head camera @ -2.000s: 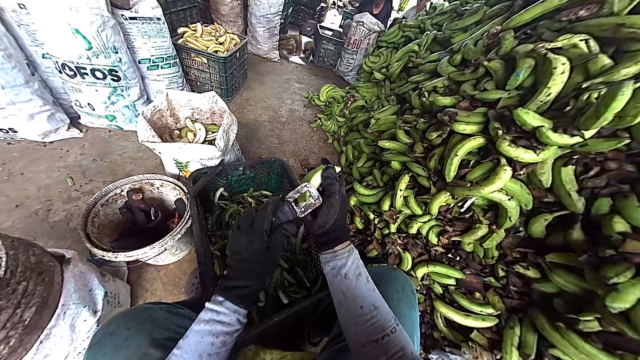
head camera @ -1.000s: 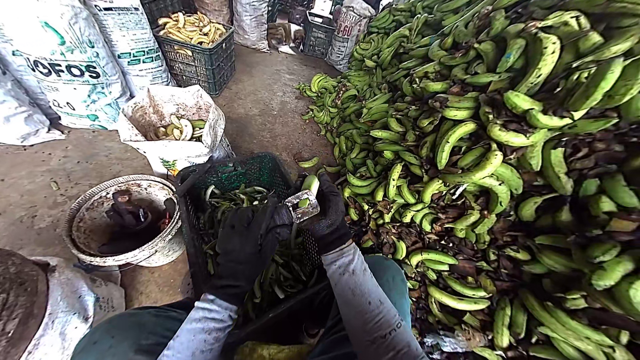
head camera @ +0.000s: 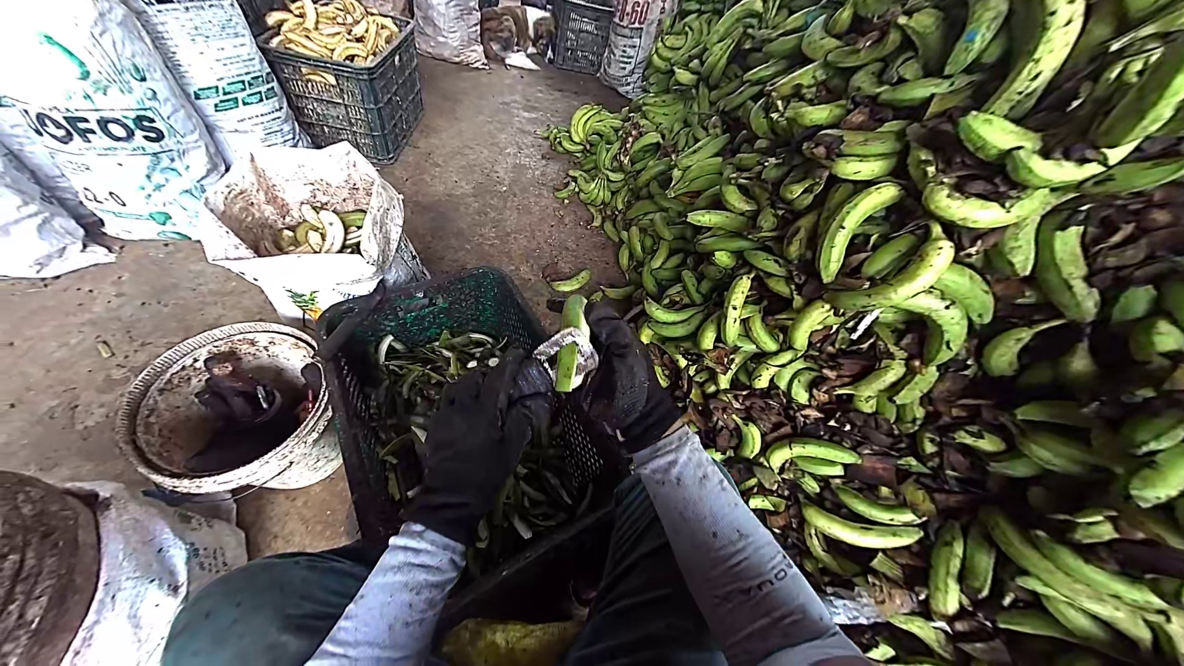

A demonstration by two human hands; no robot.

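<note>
My left hand (head camera: 476, 435), in a black glove, is closed at the left side of a small metal-framed hand tool (head camera: 546, 350), which looks like a peeler. The frame lies across a short green plantain (head camera: 571, 338), held roughly upright. My right hand (head camera: 627, 375), also gloved in black, grips the plantain from the right; its fingertips are partly hidden. Beneath both hands stands a dark plastic crate (head camera: 444, 301) holding green peel strips (head camera: 444, 361).
Green plantains (head camera: 860, 231) form a large heap at right. A stained bucket (head camera: 222, 462) with dark gloves or cloth inside stands left. Beyond are an open sack (head camera: 370, 222) and a crate (head camera: 351, 111), both with peeled plantains, plus full white sacks (head camera: 111, 139).
The plantain shows more above and below the metal frame than before. Both hands stay together over the crate. The view has shifted slightly.
</note>
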